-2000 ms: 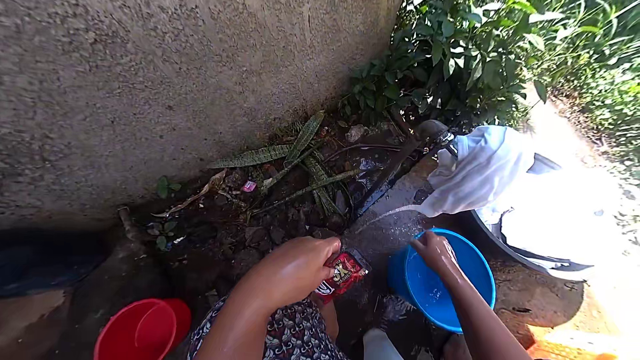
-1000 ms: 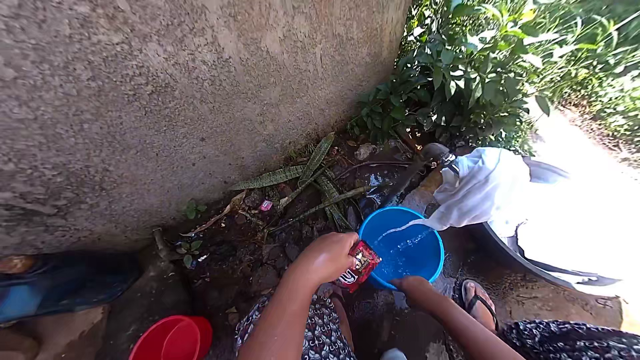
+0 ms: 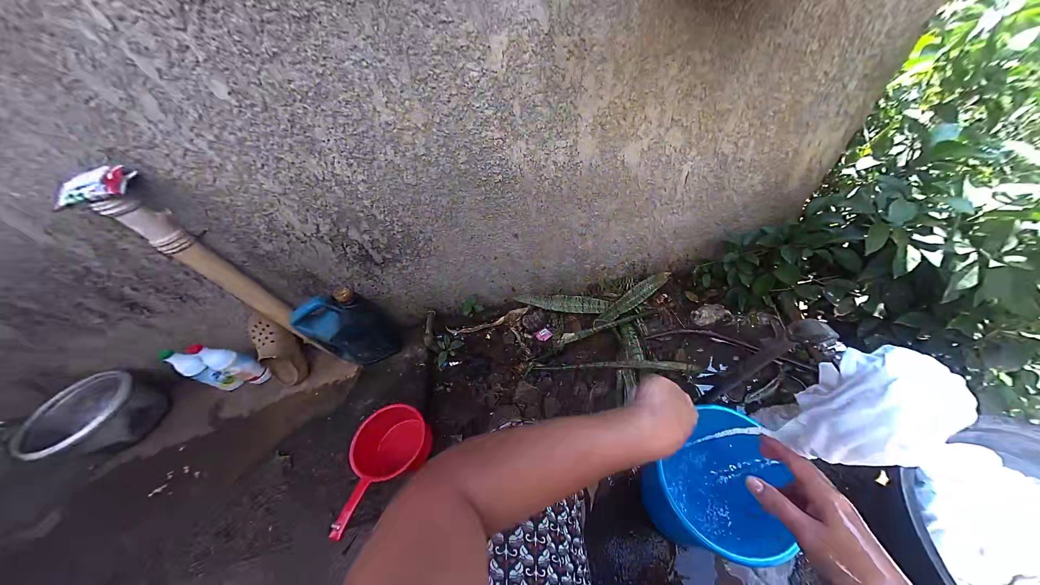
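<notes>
A blue plastic bucket (image 3: 723, 487) stands low at the right, and a thin stream of water falls into it. My left hand (image 3: 668, 416) is blurred above the bucket's left rim; its fingers are hidden, so what it holds cannot be told. With thumb and fingers spread, my right hand (image 3: 812, 508) is over the bucket's right side and holds nothing. White cloth (image 3: 886, 406) hangs by the water outlet, beside the right hand. A red plastic dipper (image 3: 388, 447) with a long handle lies on the wet ground left of my left forearm.
A rough wall (image 3: 487, 162) runs behind. At the left are a dark basin (image 3: 122, 422), plastic bottles (image 3: 215, 367), a tan clog (image 3: 278, 351), a blue jerrycan (image 3: 349, 325) and a pipe (image 3: 219, 272) bearing a packet (image 3: 96, 185). More white cloth lies in a large basin (image 3: 914, 520) at right.
The red packet, earlier in my left hand, is out of sight. My right hand has let go of the bucket's rim and opened. The view has swung left.
</notes>
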